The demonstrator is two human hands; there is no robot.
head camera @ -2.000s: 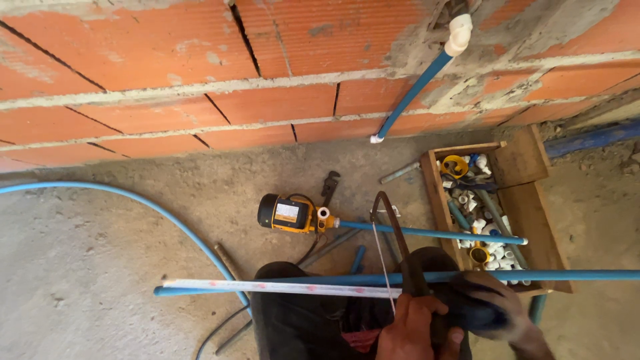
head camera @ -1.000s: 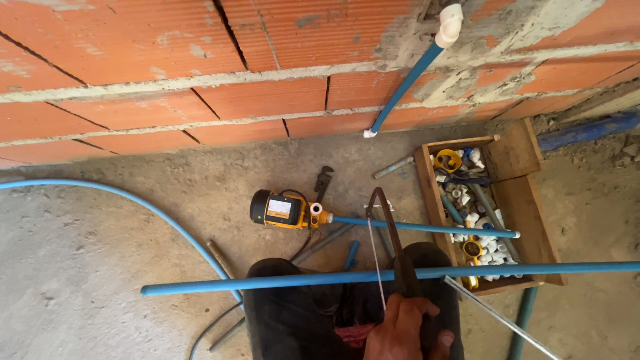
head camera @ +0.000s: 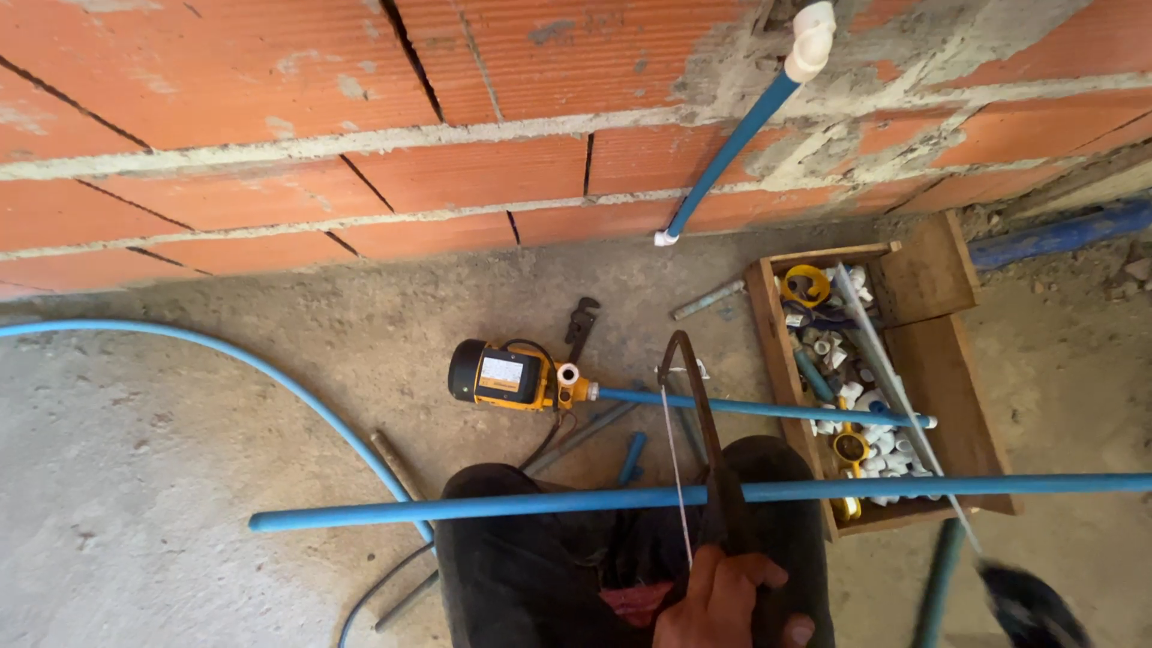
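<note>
My left hand [head camera: 720, 598] grips a hacksaw [head camera: 706, 423], its bow pointing up toward the wall and its blade crossing above a long light-blue pipe [head camera: 576, 500]. That pipe lies across my thighs and runs out of view at right. At lower right, a blurred dark tape measure case [head camera: 1030, 603] has its pale blade [head camera: 900, 396] extended over a wooden box. My right hand is not seen; what holds the case is hidden. A yellow and black water pump [head camera: 513, 375] sits on the floor, joined to a thinner blue pipe [head camera: 765, 408].
The wooden box [head camera: 776, 351] holds white fittings and yellow parts. A pipe wrench [head camera: 580, 328] lies beyond the pump. A curved blue hose [head camera: 297, 387] crosses the floor at left. From the brick wall [head camera: 486, 171] comes a blue pipe [head camera: 733, 153] with white elbows.
The tape measure lay extended along the pipe two seconds ago; it has swung away to the right. My right hand, seen then, has left view. The hacksaw stays in my left hand.
</note>
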